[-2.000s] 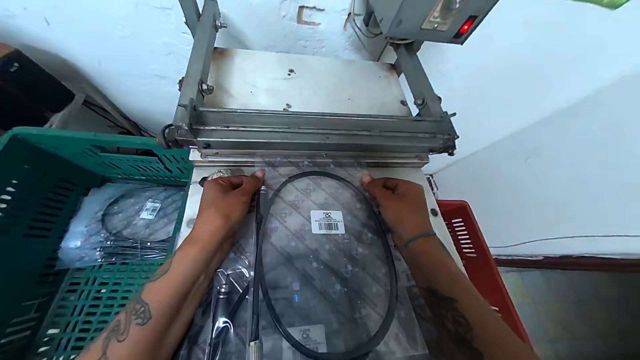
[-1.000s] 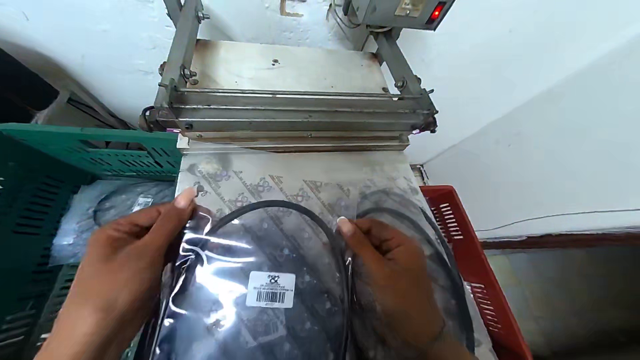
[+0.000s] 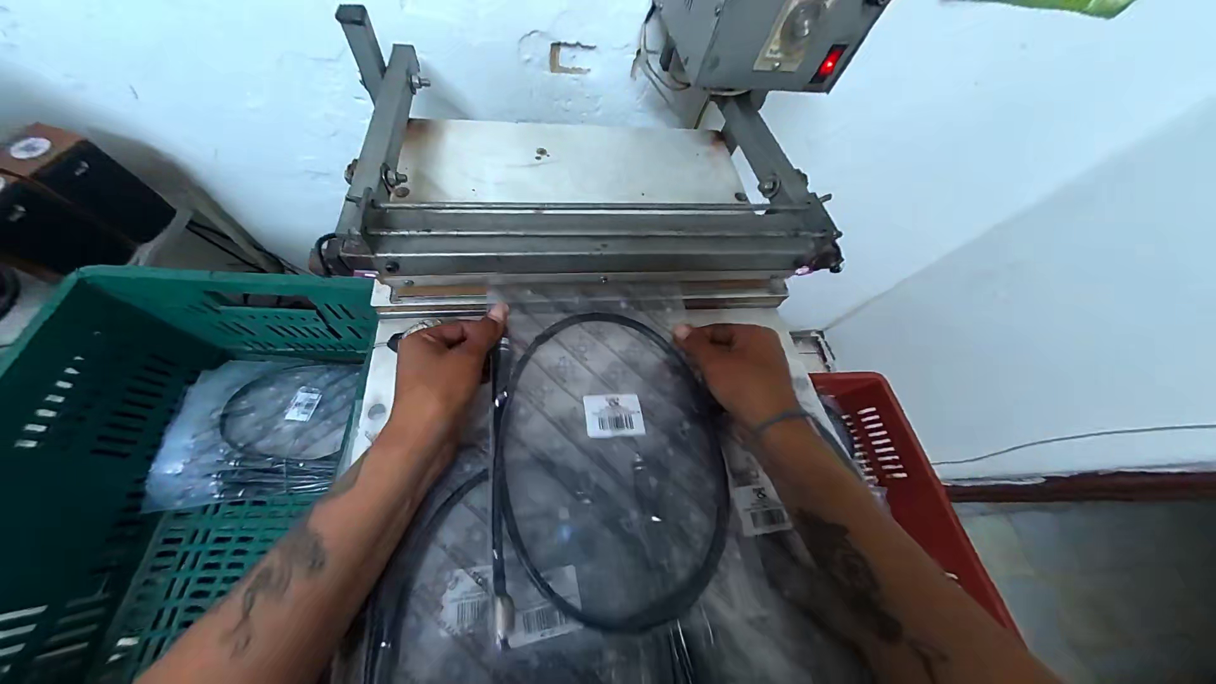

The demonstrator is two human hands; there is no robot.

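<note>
My left hand [image 3: 445,366] pinches the upper left corner of a clear plastic bag [image 3: 608,356], thumb on top. My right hand [image 3: 739,369] holds the bag's upper right edge between thumb and fingers. Inside the bag lies a coiled black control cable [image 3: 724,484] with a metal end fitting, and a white barcode label [image 3: 614,415] sits in the coil's middle. The bag's top edge lies over the sealing strip of a bar heat sealer [image 3: 589,252], just in front of its raised grey jaw. More bagged cables lie beneath, nearer to me.
At left, a green plastic crate [image 3: 228,281] holds several bagged cables [image 3: 294,408]. A red plastic crate [image 3: 912,465] stands at right with bags in it. The sealer's grey control box [image 3: 760,43] shows a lit red switch. Behind is a white wall [image 3: 988,190].
Both hands have moved forward to the sealer with a bagged cable; a second ago they were nearer to me, holding a bag below the strip. The view has shifted.
</note>
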